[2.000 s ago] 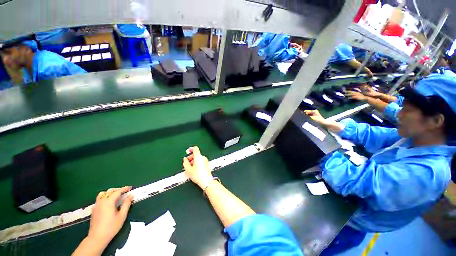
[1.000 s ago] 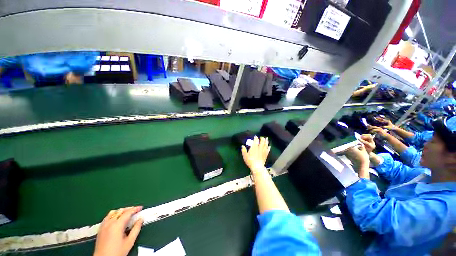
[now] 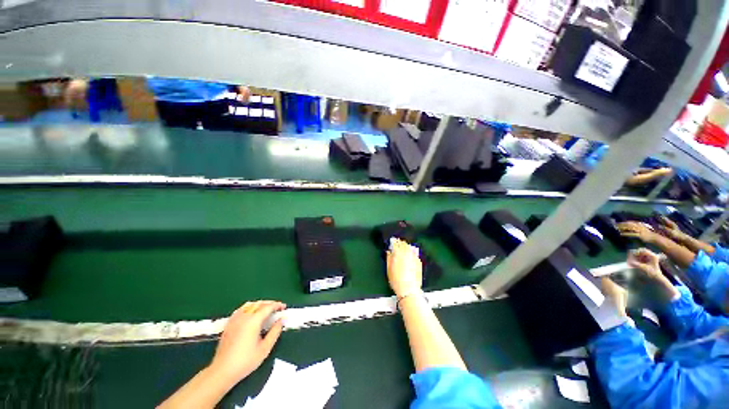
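My right hand (image 3: pixel 405 270) reaches over the green conveyor belt (image 3: pixel 184 268) onto a black box (image 3: pixel 392 232). A white piece shows at its fingertips; I cannot tell whether they grip it. My left hand (image 3: pixel 248 339) rests at the whitish edge rail (image 3: pixel 352 309), thumb near the forefinger. A small pale spot shows between them; I cannot tell if it is held. Another black box (image 3: pixel 321 254), with a white end label and small orange logo, lies left of my right hand. Loose white papers (image 3: pixel 300 385) lie on the near bench.
More black boxes (image 3: pixel 467 240) lie to the right along the belt, one (image 3: pixel 28 252) at far left. A slanted post (image 3: pixel 587 200) and large black carton (image 3: pixel 551 307) stand right, beside a blue-sleeved worker (image 3: pixel 639 363). An overhead shelf (image 3: pixel 304 72) crosses above. Dark flat pieces lie on the far bench.
Over two seconds, my right hand has moved from near the rail onto a box farther right, its fingers now closer together than one second ago. My left hand stays at the rail. The view has shifted.
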